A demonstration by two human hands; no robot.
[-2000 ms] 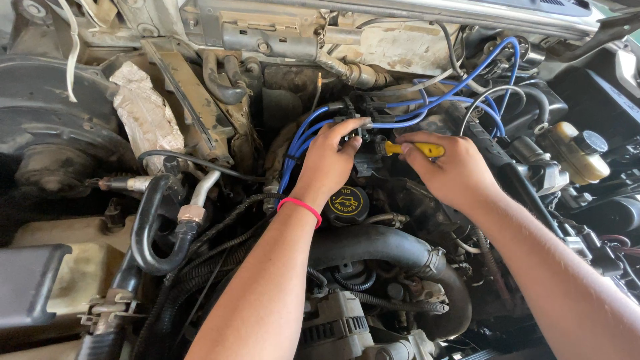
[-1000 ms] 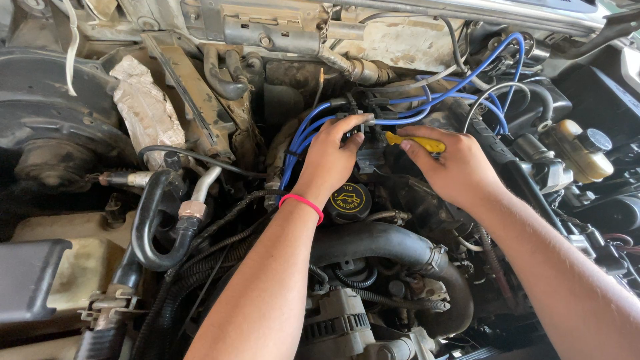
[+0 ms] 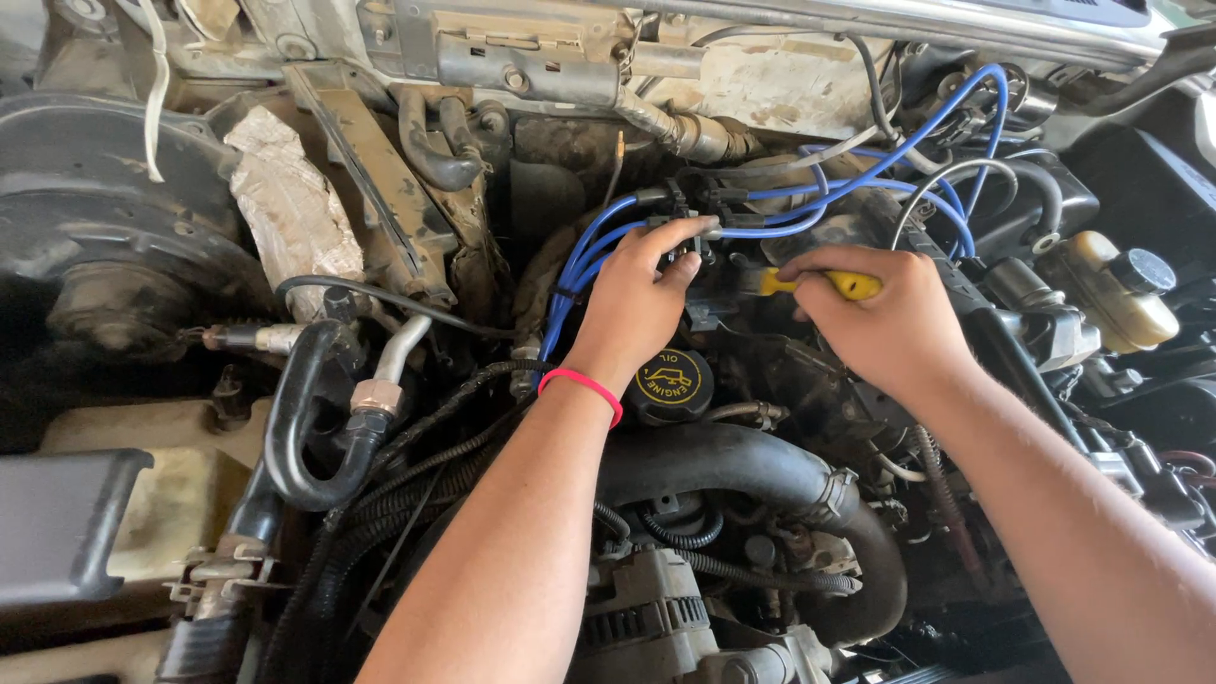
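Note:
In the head view, my left hand [image 3: 644, 294], with a pink band at the wrist, touches the black ignition part [image 3: 701, 201] where several blue spark plug wires [image 3: 836, 195] meet. Its index finger and thumb are spread at the part's near edge. My right hand [image 3: 869, 313] is closed around the yellow handle of a brush-like tool [image 3: 850, 284]. The tool points left toward the black part, and its far end is blurred, so I cannot tell whether it touches. Just below my left hand sits the black engine oil cap [image 3: 673, 385] with yellow writing.
A thick black hose [image 3: 722, 461] curves below the oil cap, above the alternator [image 3: 646, 608]. A bent black hose [image 3: 285, 418] stands at left, near a silver-wrapped piece [image 3: 290, 204]. A reservoir with a blue-grey cap [image 3: 1111, 290] is at right.
My right hand has shifted slightly right with the yellow-handled tool, whose end now lies farther from my left fingertips. My left hand stays at the black part.

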